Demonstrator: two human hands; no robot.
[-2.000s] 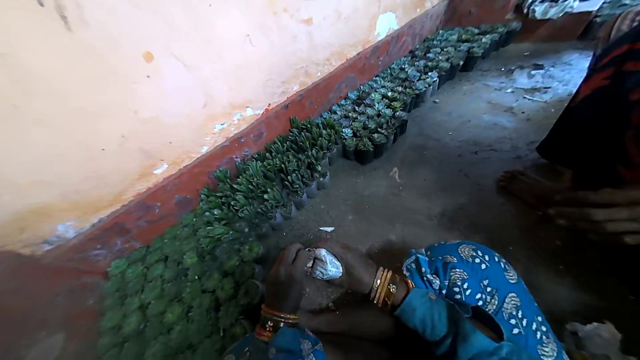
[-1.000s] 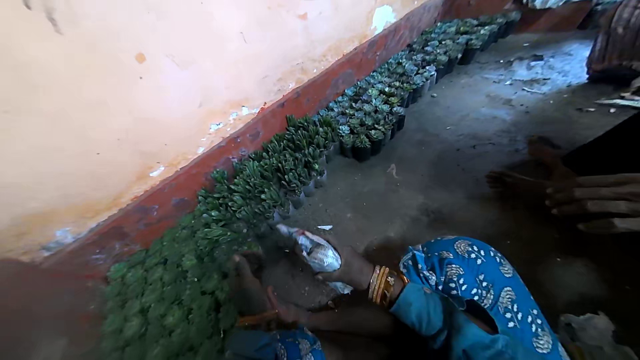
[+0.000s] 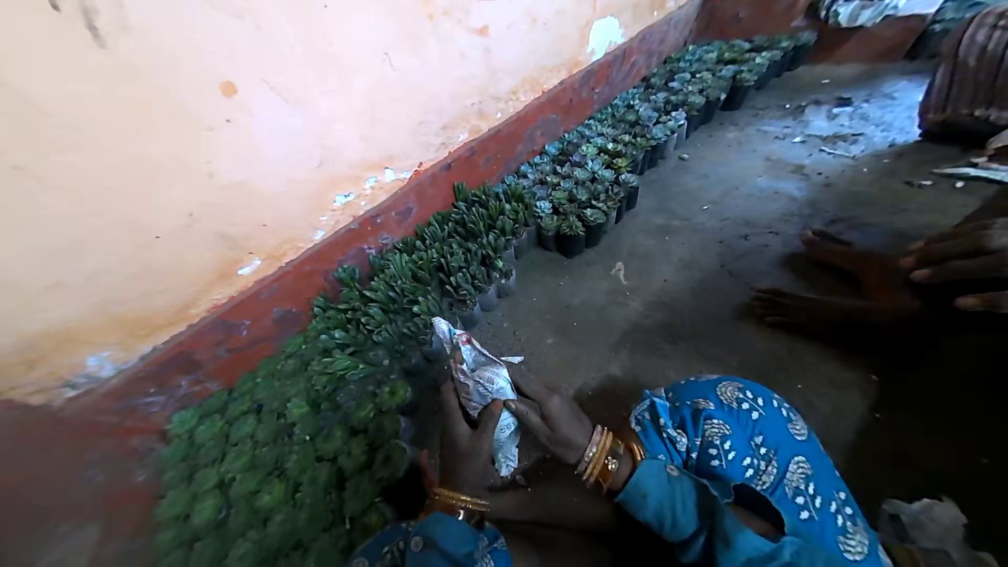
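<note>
A crumpled bundle of printed newspaper (image 3: 482, 378), long and pointed at its upper end, lies between my two hands at the lower middle of the head view. My left hand (image 3: 466, 441) supports it from the left and below, thumb against the paper. From the right, my right hand (image 3: 551, 417) grips its side with thumb and fingers. What the paper wraps, if anything, is hidden. Just left of my hands stand small potted succulents with upright leaves (image 3: 465, 268) and a dense mass of green rosette plants (image 3: 276, 457).
Rows of rosette succulents in black pots (image 3: 583, 189) line the red base of the wall (image 3: 441, 181). At the right are another person's hand (image 3: 961, 256) and feet (image 3: 835, 291) on the concrete floor (image 3: 669, 315). A crumpled pale sheet (image 3: 925, 528) lies at lower right.
One second ago only my right hand was on the paper bundle, and my left hand was apart from it. Now both hold it, and its pointed end sticks up toward the plants.
</note>
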